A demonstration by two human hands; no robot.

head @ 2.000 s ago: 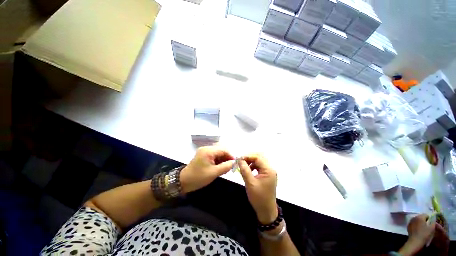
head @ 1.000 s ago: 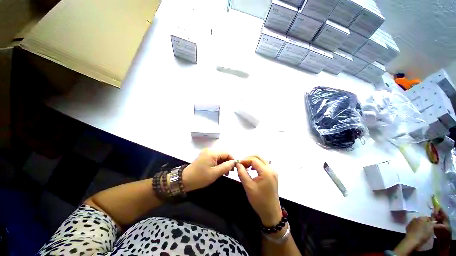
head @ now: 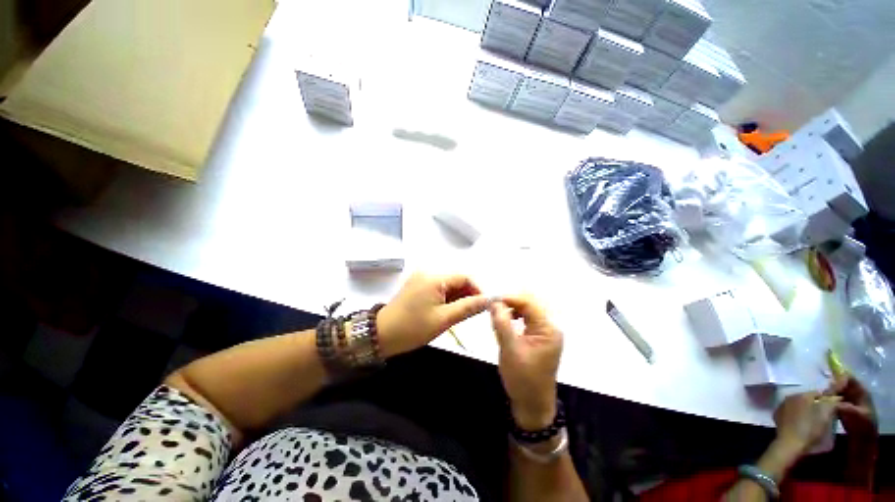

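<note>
My left hand and my right hand meet at the fingertips over the table's front edge. A tiny pale piece seems pinched between them, mostly hidden by the fingers; its kind cannot be told. A thin yellow strip shows just below my left hand. An open white box with a hollow inside stands behind my left hand. A narrow white piece lies to the right of that box.
A printed box and a pale elongated item lie farther back. Stacked boxes stand behind. A black bundle in clear plastic, a cutter and white boxes are at right. Another person's hands work there. A carton is left.
The view has shifted, so the table things appear farther left. My joined hands have moved slightly right relative to the open box. The yellow strip now shows below them. More of the other person's red clothing shows.
</note>
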